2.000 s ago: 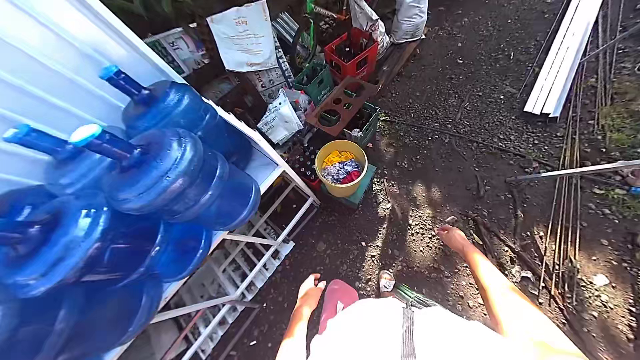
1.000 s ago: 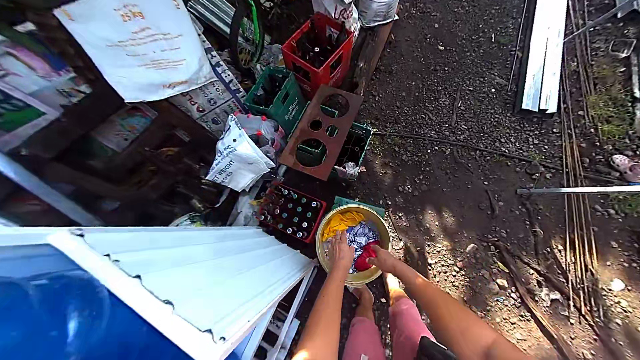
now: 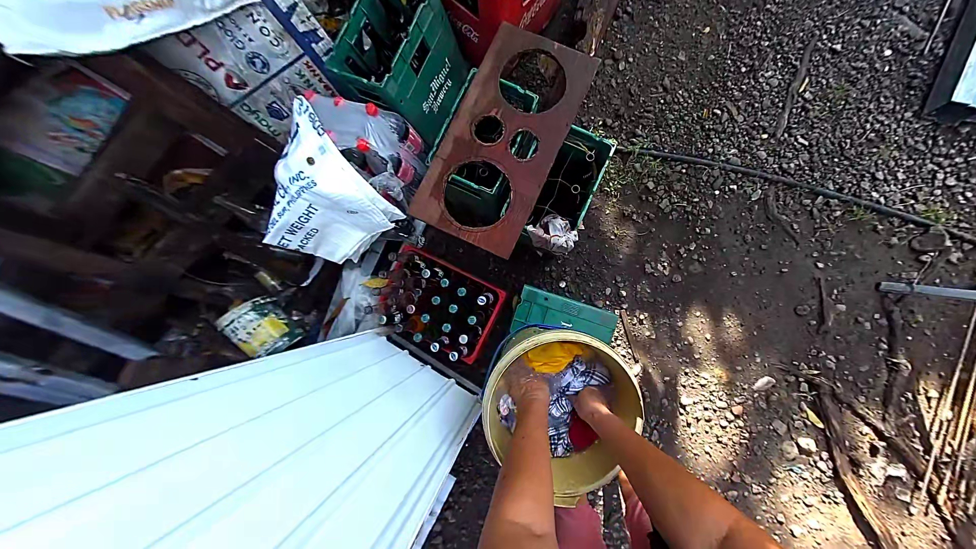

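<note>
Both hands reach down into a yellow plastic bucket (image 3: 568, 480) that holds wet clothes. My left hand (image 3: 528, 387) lies at the left among the clothes, its fingers hidden in them. At the right, my right hand (image 3: 591, 402) touches a checkered cloth (image 3: 568, 385), its fingertips also out of sight. A yellow cloth (image 3: 553, 356) lies at the far side of the bucket, and a red cloth (image 3: 582, 433) sits just below my right hand. The bucket stands against an upturned-looking green plastic crate (image 3: 566, 314).
White corrugated metal sheeting (image 3: 252, 450) rises close at the left. Beyond the bucket stand a red crate of bottles (image 3: 450, 305), a brown board with round holes (image 3: 499, 141) and a green bottle crate (image 3: 427, 76). A black hose (image 3: 762, 175) crosses the gravelly ground at the right.
Two seconds ago both hands were apart and away from the bucket; now both are inside it, among the clothes. The view has swung and come nearer to the bucket.
</note>
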